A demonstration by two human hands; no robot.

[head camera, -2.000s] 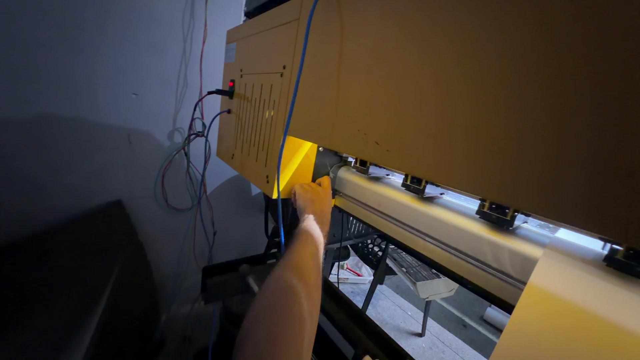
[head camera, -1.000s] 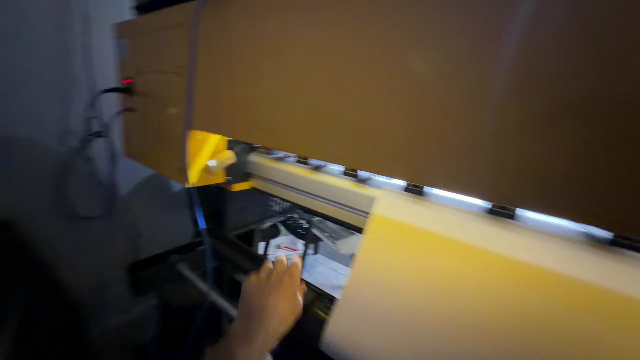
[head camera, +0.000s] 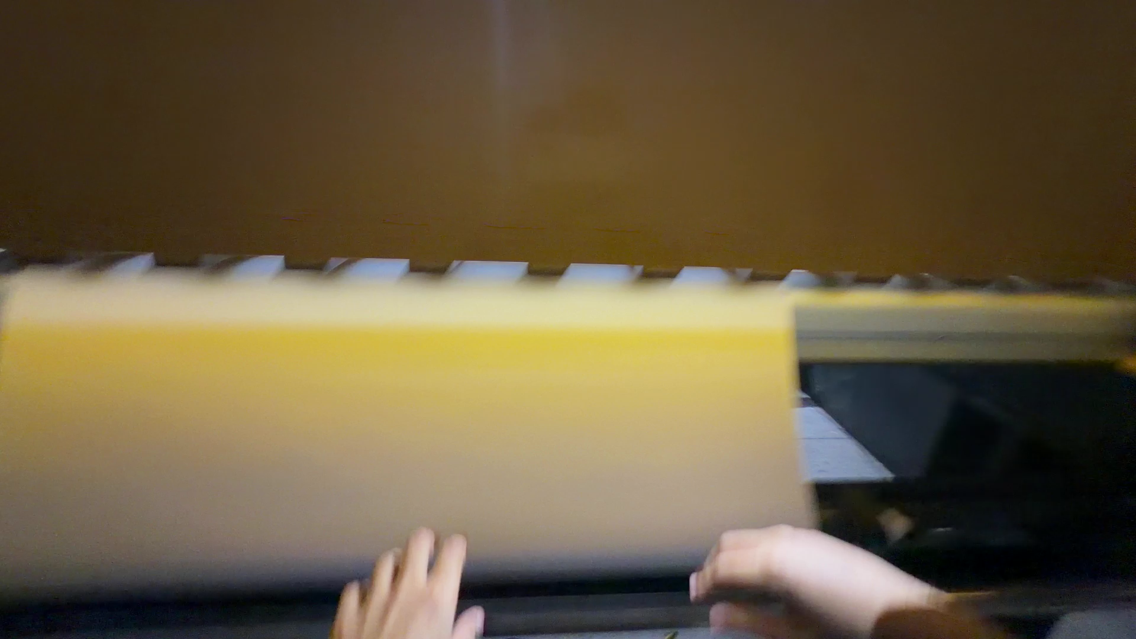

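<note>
A wide sheet of pale print media (head camera: 426,426) hangs down from a large-format printer (head camera: 568,133), lit yellow near its top. My left hand (head camera: 408,590) is at the sheet's lower edge, fingers spread and pointing up, with nothing seen in it. My right hand (head camera: 781,568) is near the sheet's lower right corner, its fingers bent and pointing left. Blur and the hand itself hide whether the right fingers grip anything. Whether either hand touches the sheet is unclear.
Several dark roller mounts line the gap under the printer's brown cover. A pale rail (head camera: 967,333) runs right from the sheet. Below it are dark frame parts and a light floor patch (head camera: 839,448). A dark bar (head camera: 577,608) crosses under the sheet.
The view has swung right along the printer. One hand was at the printer's left end, then lower down by the sheet's left side; now both hands show at the sheet's lower edge.
</note>
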